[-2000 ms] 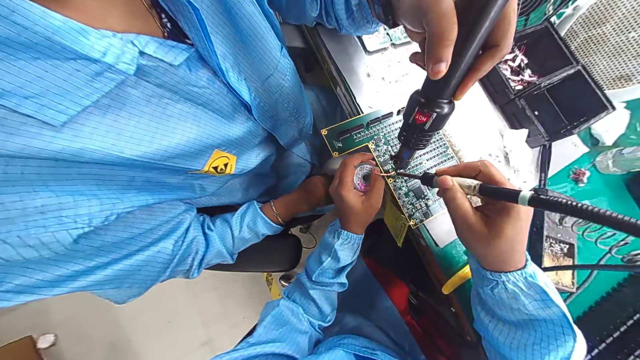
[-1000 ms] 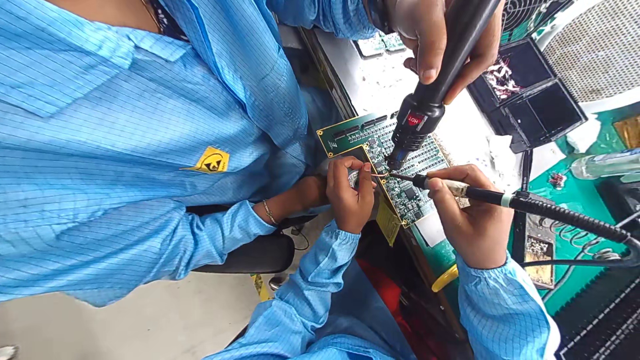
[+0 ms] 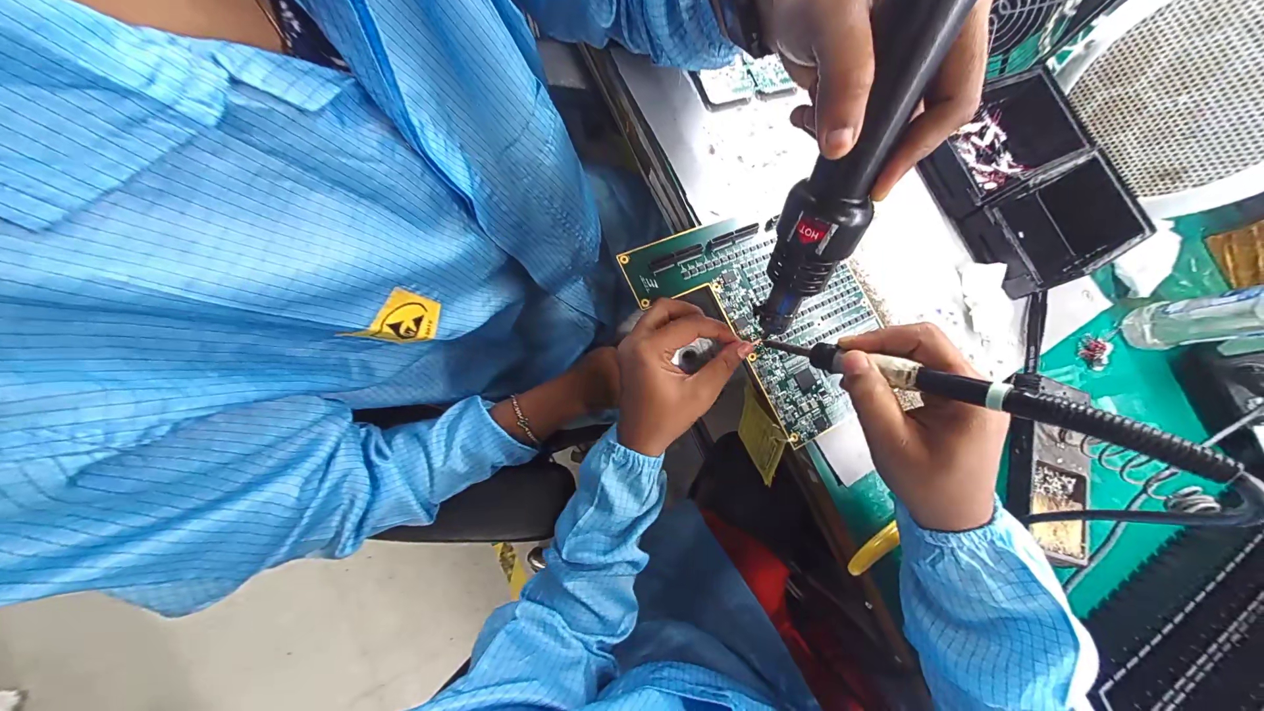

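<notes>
A green printed circuit board (image 3: 810,380) with many small components lies at the bench's near edge. My right hand (image 3: 923,425) grips a soldering iron (image 3: 894,371), its tip touching or just above the board's inner edge. My left hand (image 3: 681,370) pinches something small and thin at that same spot, too small to name; a small round thing shows between its fingers. Above the board, a co-worker's hand (image 3: 839,69) holds a black hot-air gun (image 3: 839,188), its nozzle pointed down beside the iron's tip. The co-worker's other hand is mostly hidden behind my left hand.
A black divided tray (image 3: 1062,212) holds small wired parts at the back right. A soldering iron stand (image 3: 1059,494) with a tip-cleaning tray and coiled spring stands right of my hand. A clear bottle (image 3: 1195,318) lies beyond. The co-worker in a blue coat (image 3: 296,247) stands close at the left.
My left hand's fingers have shifted, and the round thing between them shows less than two seconds ago. The iron and the hot-air gun stay at about the same part of the board.
</notes>
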